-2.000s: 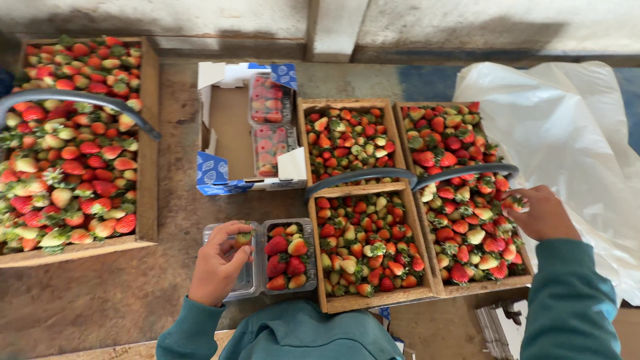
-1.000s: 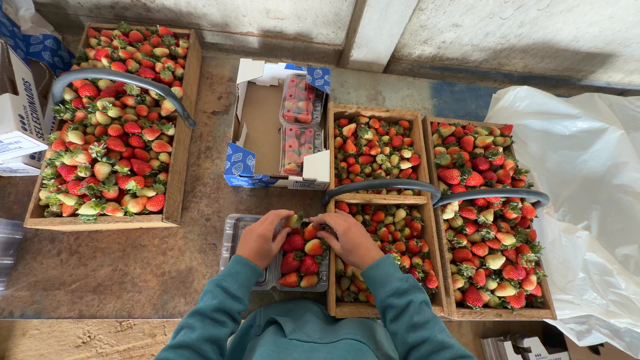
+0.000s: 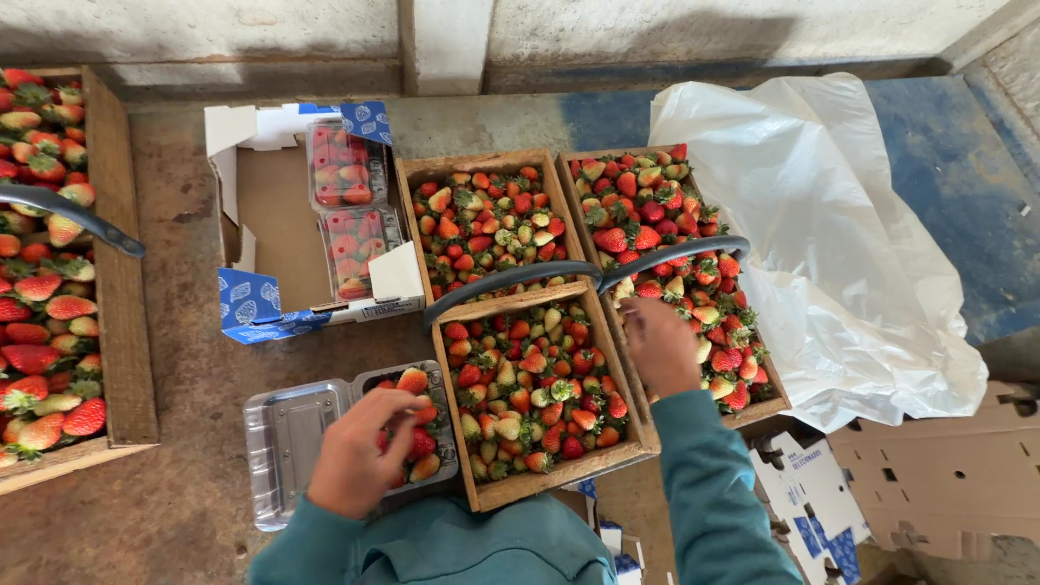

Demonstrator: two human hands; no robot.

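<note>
My left hand (image 3: 363,452) is over an open clear plastic clamshell (image 3: 296,455), its fingers at the strawberries (image 3: 422,444) in the filled half; whether it grips one is hidden. The lid half lies flat to the left. My right hand (image 3: 660,345) reaches over the left edge of the right wooden crate of strawberries (image 3: 735,357), fingertips blurred near the berries below its dark handle (image 3: 678,250). Between the hands stands a divided wooden crate (image 3: 455,313) with strawberries in both compartments. Behind the clamshell, a cardboard box (image 3: 280,219) holds two closed clamshells of strawberries (image 3: 349,162).
Another wooden crate of strawberries (image 3: 122,268) with a dark handle stands at the far left. White plastic sheeting (image 3: 821,236) lies at the right of the table. Flattened cardboard (image 3: 951,463) is below at the right. A concrete wall (image 3: 650,36) rises behind.
My right hand has moved from the clamshell to the right crate. My left hand remains by the clamshell. The view has shifted.
</note>
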